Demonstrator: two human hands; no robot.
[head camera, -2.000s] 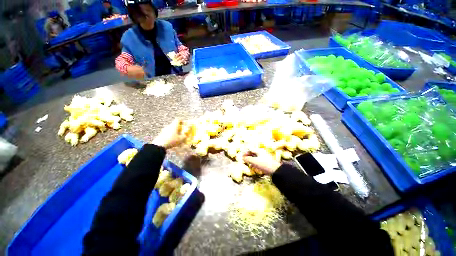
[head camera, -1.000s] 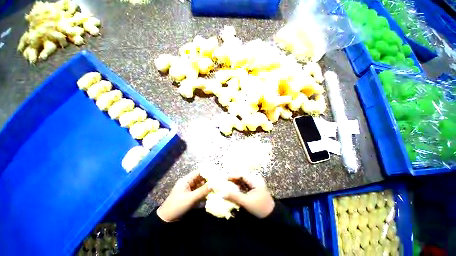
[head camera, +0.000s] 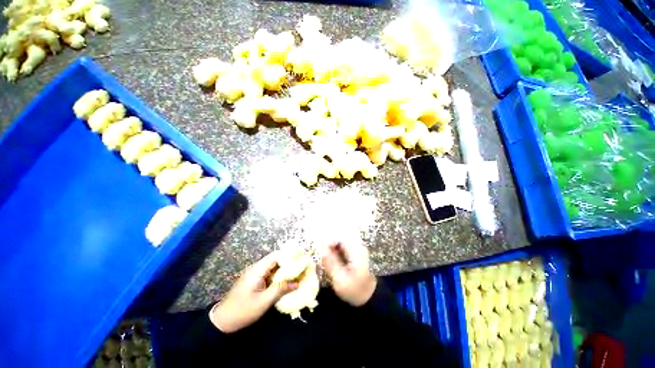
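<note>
My left hand (head camera: 248, 291) holds a pale yellow moulded piece (head camera: 300, 287) at the table's near edge. My right hand (head camera: 350, 272) is just right of the piece, fingers bent, slightly apart from it; whether a small tool is in it cannot be seen. Pale crumbs (head camera: 316, 208) lie on the table beyond my hands. A large heap of yellow pieces (head camera: 345, 93) is at the table centre. Yellow pieces (head camera: 140, 144) sit in a row along the right edge of the blue tray (head camera: 64, 237) at left, with one beside the row's near end.
A phone (head camera: 431, 188), white strips (head camera: 451, 198) and a long whitish roll (head camera: 474, 158) lie right of the heap. Blue trays at right hold green pieces (head camera: 589, 158) under clear film. A full tray of yellow pieces (head camera: 506, 309) is below the table edge. Another yellow pile (head camera: 50, 29) is far left.
Two seconds ago my hands were at the heap; one second ago both held the piece at the near edge. Now my right hand has moved off it. The view has tilted down, then shifted slightly.
</note>
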